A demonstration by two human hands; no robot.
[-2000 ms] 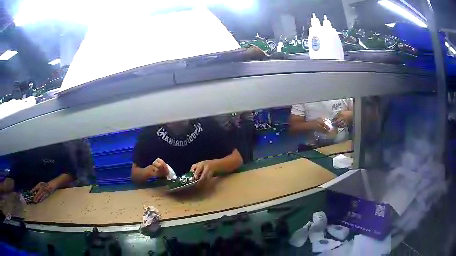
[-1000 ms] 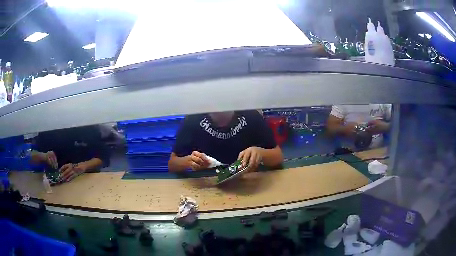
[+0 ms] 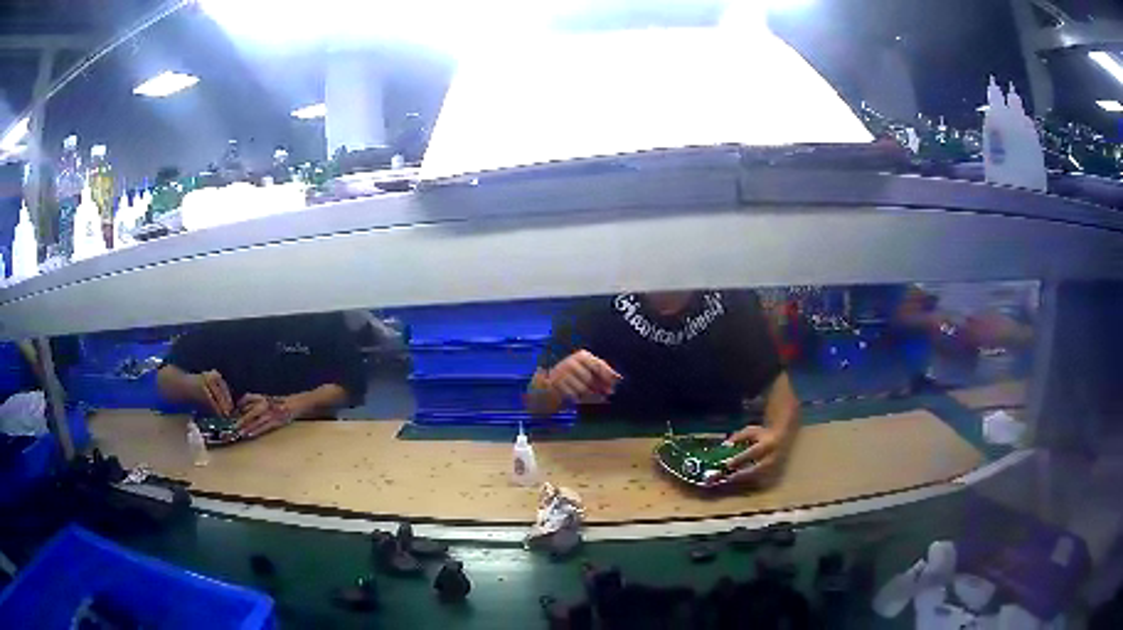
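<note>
Neither of my hands is in the picture. Nearest in front of me, several small dark parts (image 3: 453,580) lie loose on the green surface (image 3: 493,569), with a larger dark heap along the bottom edge. A blue tray (image 3: 148,593) stands at the lower left, cut off by the picture's edge, with something dark inside. A crumpled tissue (image 3: 558,508) lies at the edge between the green surface and the tan board (image 3: 370,474). A small white glue bottle (image 3: 522,458) stands upright on the tan board behind it.
A person across the bench holds a green part (image 3: 700,459); another works at the left. A raised shelf (image 3: 554,252) crosses the view, bearing a white board (image 3: 640,105) and white bottles (image 3: 1012,142). A purple box (image 3: 1025,560) and white pieces (image 3: 936,578) lie lower right.
The view has swung left, bringing more of the blue tray into sight. The person opposite has let go of the white bottle, which now stands on the board, and has lowered the green part.
</note>
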